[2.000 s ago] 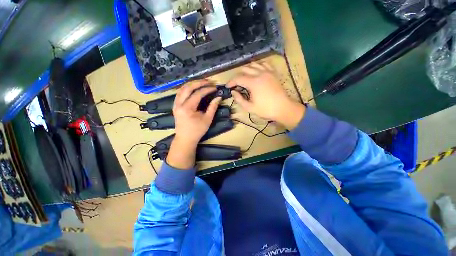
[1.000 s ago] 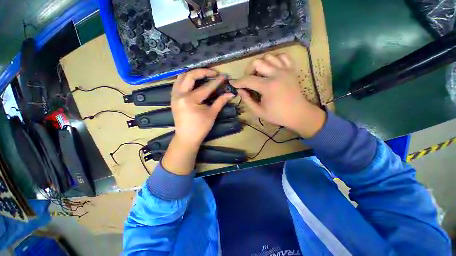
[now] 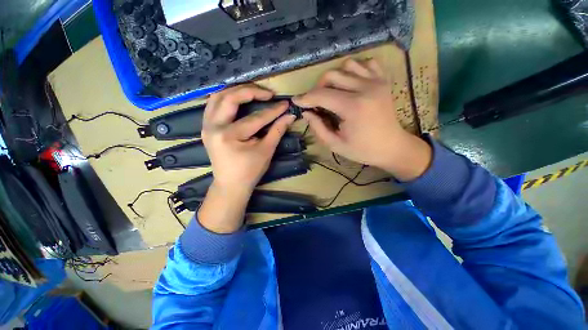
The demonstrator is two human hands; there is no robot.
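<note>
Several black headband parts (image 3: 184, 124) lie side by side on the tan cardboard sheet, with thin lead wires (image 3: 116, 116) curling from their ends. My left hand (image 3: 242, 142) lies over the strips and grips the right end of the top one. My right hand (image 3: 358, 119) is at the same end, its thumb and fingertips pinching a small black end piece (image 3: 295, 110). The fingertips of both hands meet there and partly hide the piece. Screws are too small to make out.
The blue-rimmed parts tray (image 3: 138, 100) with the silver screw feeder (image 3: 193, 18) stands beyond my hands. The black electric screwdriver (image 3: 529, 93) lies at right, bit pointing left. Unworked strips (image 3: 87, 209) are piled at left near a red label (image 3: 53, 156). A blue bin (image 3: 515, 184) shows below the bench edge.
The view has shifted, so the tray and strips sit further left in it. Both hands stay at the top strip's right end, with small changes in finger position.
</note>
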